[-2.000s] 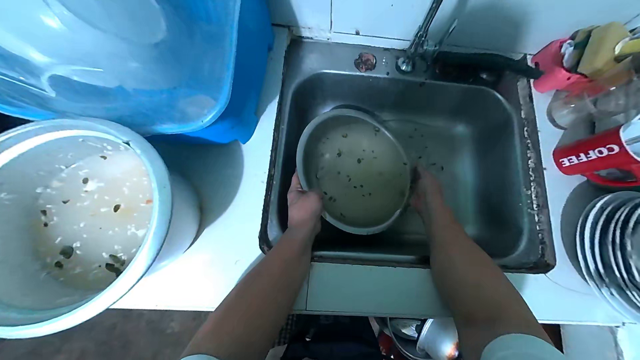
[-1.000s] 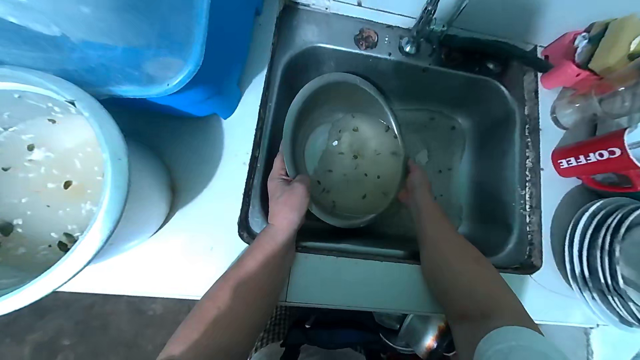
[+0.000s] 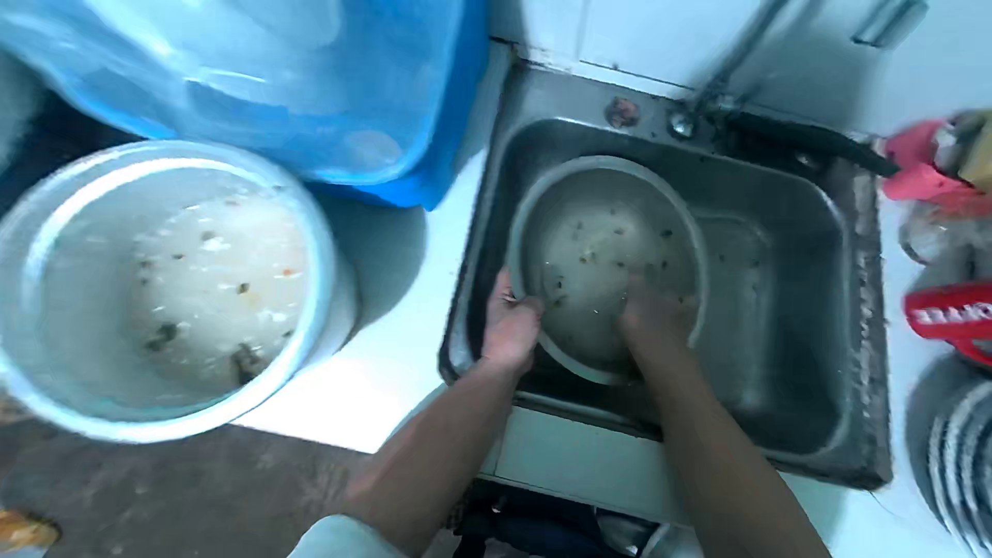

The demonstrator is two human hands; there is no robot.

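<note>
A round metal basin (image 3: 701, 256) stands in the left part of the steel sink, holding cloudy water with small dark bits. My left hand (image 3: 511, 325) grips the basin's left rim, thumb at the edge. My right hand (image 3: 647, 310) reaches over the near right rim into the cloudy water; its fingers are partly hidden there, so whether they hold anything cannot be told. The steel sink (image 3: 790, 325) has a wet floor with a few dark bits to the right of the basin.
To the left is a large white bucket (image 3: 329, 256) of murky water with food scraps; a blue plastic tub (image 3: 372, 93) is behind it. The faucet (image 3: 686, 120) is at the sink's back. Along the right are a pink holder (image 3: 922, 163), a red mug (image 3: 949, 314) and stacked plates (image 3: 965, 457).
My right hand has moved from the basin's right side into its water. My left hand has stayed on the left rim. The basin, tilted a second ago, now sits more level.
</note>
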